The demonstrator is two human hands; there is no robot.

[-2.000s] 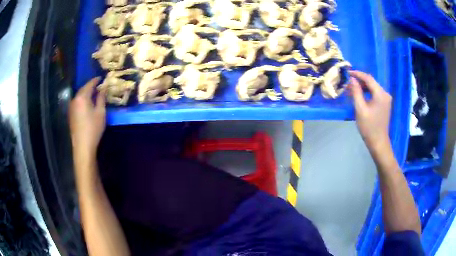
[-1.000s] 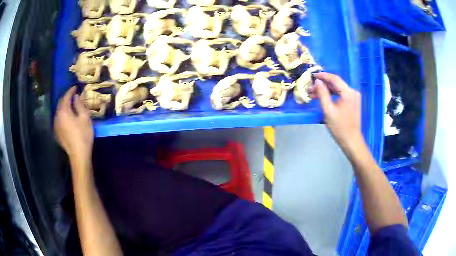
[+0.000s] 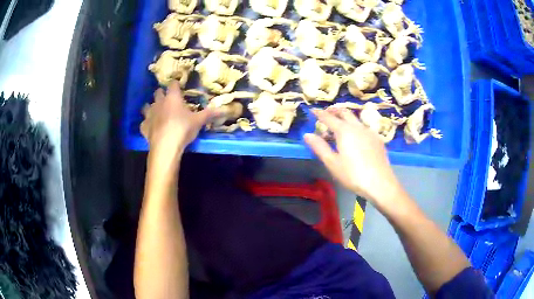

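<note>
A large blue tray (image 3: 246,145) lies in front of me with rows of tan figure torsos (image 3: 272,73). My left hand (image 3: 171,121) is over the near left corner of the rows, fingers spread on a torso that it mostly covers. My right hand (image 3: 351,149) is over the near row, right of the middle, with its fingertips at a torso partly hidden under it. Whether either hand grips a torso cannot be told. Between the hands, two torsos of the near row show uncovered, and two more lie right of my right hand.
A pale bench with a heap of black parts (image 3: 26,193) is at the left, beyond a dark edge. A red stool (image 3: 325,204) stands under the tray near yellow-black floor tape (image 3: 356,225). Blue boxes are at the right, one holding black parts (image 3: 508,157) and white plastic (image 3: 496,166).
Both hands have left the tray's near corners and moved inward over the near row. The tray appears further right in the view.
</note>
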